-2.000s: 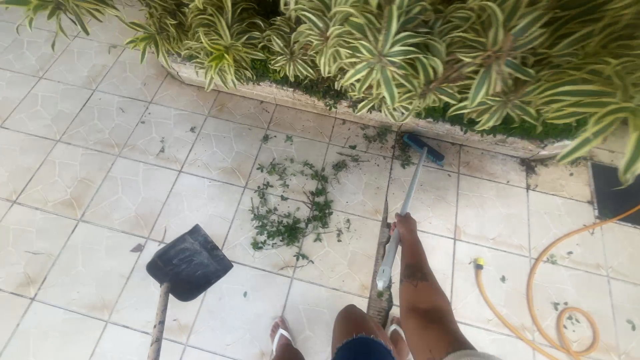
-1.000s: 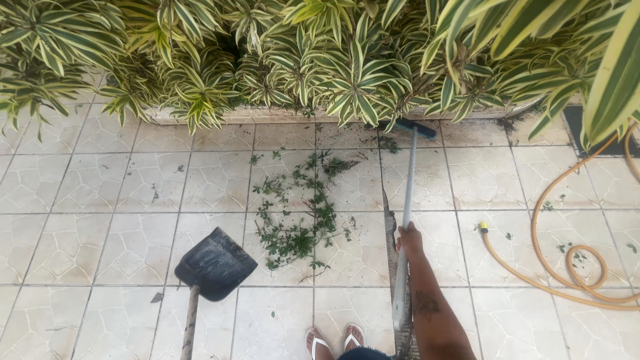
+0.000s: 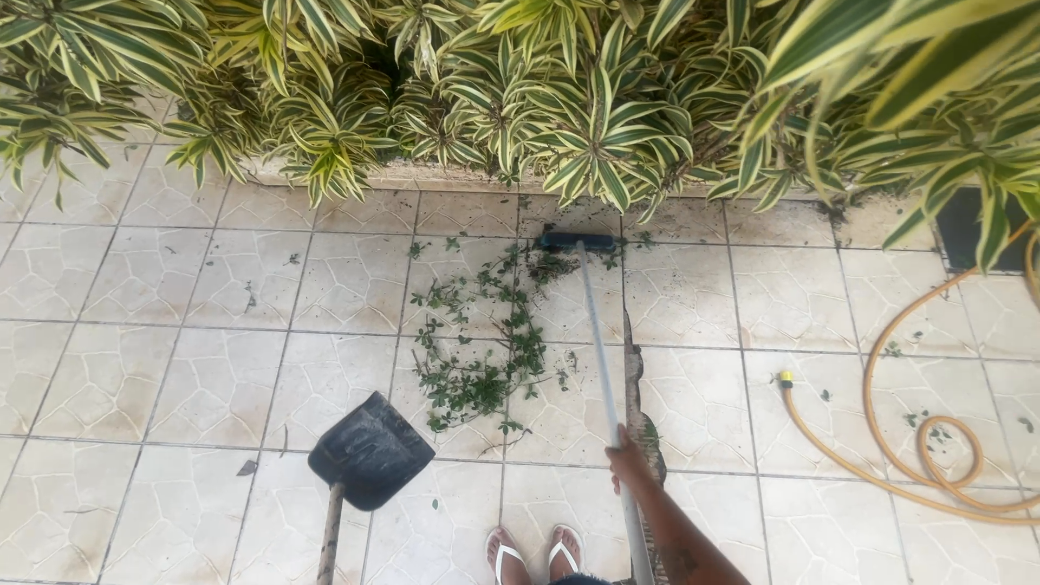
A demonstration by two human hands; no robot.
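Observation:
My right hand [image 3: 632, 463] is closed around the pale handle [image 3: 603, 357] of a push broom. The broom's dark blue head [image 3: 578, 242] rests on the tiles near the planter's base, against dark debris and leaf bits. Left of the handle, green leafy clippings [image 3: 479, 386] lie scattered on the floor. A black shovel blade [image 3: 372, 451] on a wooden handle [image 3: 329, 536] shows at the lower left; the handle's lower end runs out of view. My left hand is outside the frame, so whether it holds the shovel is hidden.
Striped green-and-yellow plants [image 3: 601, 146] overhang a low planter edge [image 3: 455, 176]. An orange hose [image 3: 871, 390] with a yellow end fitting [image 3: 786, 379] coils at the right, near a dark floor panel [image 3: 979, 227]. A broken strip [image 3: 650, 431] runs between tiles beside the broom handle. My sandalled feet [image 3: 532, 556] are below.
The broom head has moved left along the planter's base to the top of the clippings, with my right hand still on its handle. The view has turned.

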